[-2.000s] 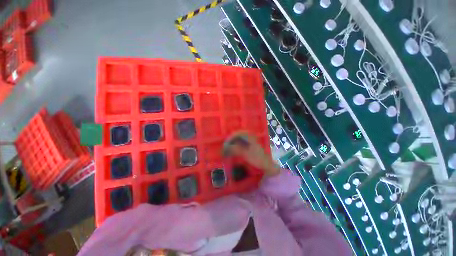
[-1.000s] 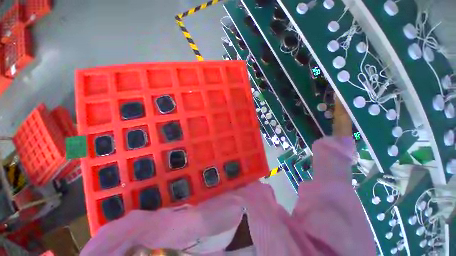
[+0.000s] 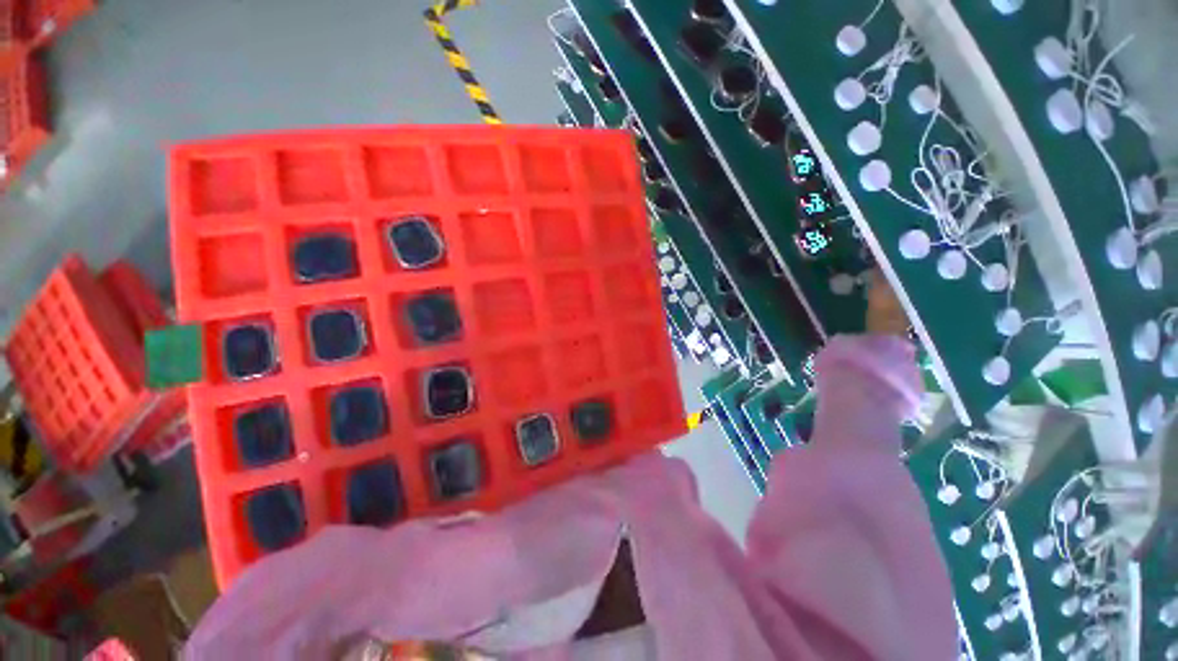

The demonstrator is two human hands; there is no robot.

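Note:
A red-orange compartment tray (image 3: 504,310) lies across my left forearm in front of my chest. Several dark square watch bodies (image 3: 339,335) sit in its left and lower pockets; most upper right pockets are empty. A green label (image 3: 173,355) sticks out at its left edge. My left hand is hidden under the tray and sleeve. My right hand (image 3: 888,307) reaches between shelves of the charging rack (image 3: 840,310); its fingers are mostly hidden by the shelf edge, so what it holds cannot be told. Lit watches (image 3: 813,204) with green displays sit just above it.
White charging pucks (image 3: 913,244) on thin cables hang along the rack shelves at right. More red trays (image 3: 80,368) are stacked at the left, and others stand at the upper left. Yellow-black tape (image 3: 461,65) marks the grey floor (image 3: 284,65) ahead.
My right hand has moved from over the tray to the rack shelf. The tray has shifted left. More green displays are lit near my right hand.

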